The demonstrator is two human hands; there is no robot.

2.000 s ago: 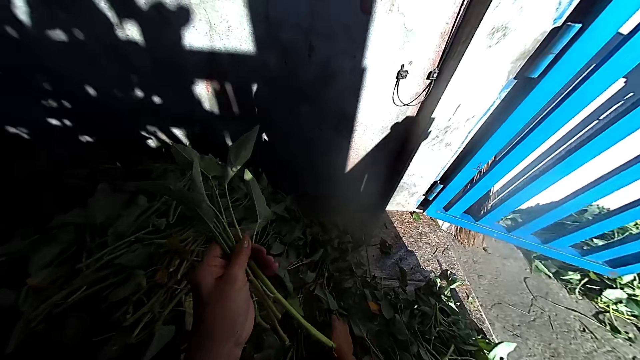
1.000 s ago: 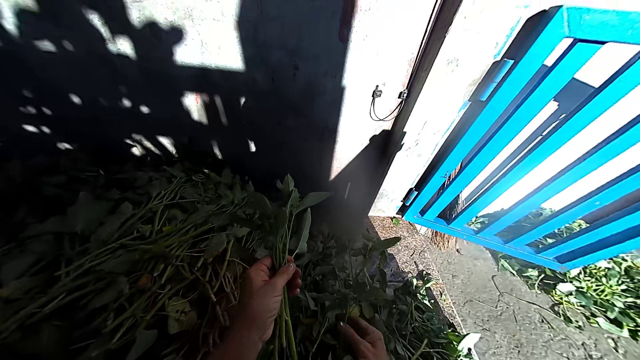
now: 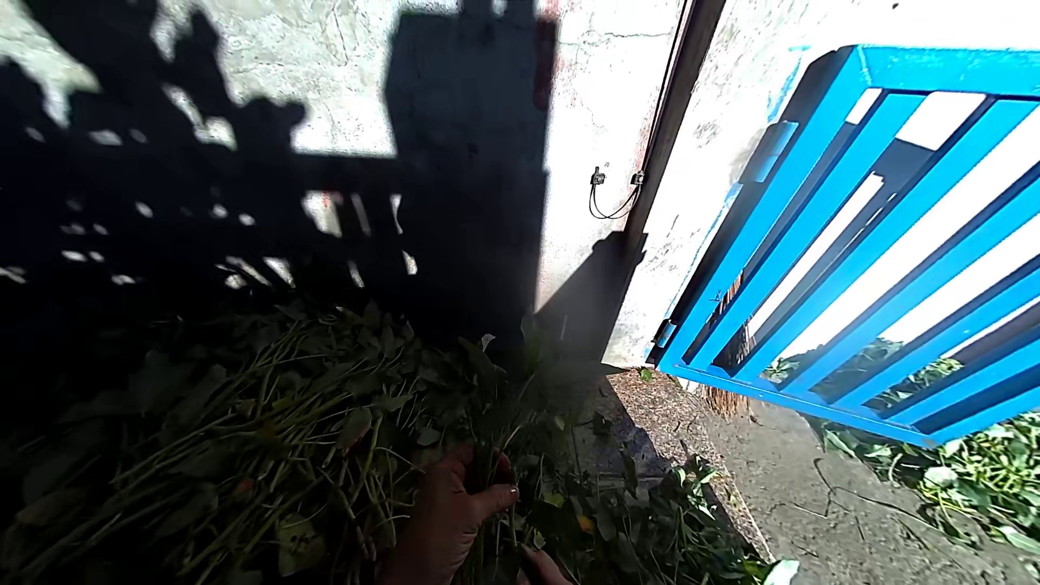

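Note:
My left hand (image 3: 459, 508) is closed around a small bunch of leafy green stems (image 3: 496, 439), thumb across them, in deep shadow. Low at the bottom edge, my right hand (image 3: 544, 565) shows only in part, close to the lower stems of that bunch; whether it grips them is hard to tell. A big heap of cut leafy stems (image 3: 268, 422) lies to the left of my hands, against the wall. More loose leaves (image 3: 666, 528) spread to the right of them.
A blue slatted metal gate (image 3: 861, 244) stands at the right, hinged to a whitewashed wall (image 3: 617, 89) with a short cable loop (image 3: 613, 213). Beyond a speckled threshold (image 3: 666, 422) is a concrete path (image 3: 804, 487), with more greens (image 3: 983, 479) at its far side.
The bunch in my left hand stood upright with leaves spread two seconds ago and is now lower among the heap. My right hand shows less than one second ago. The view has shifted.

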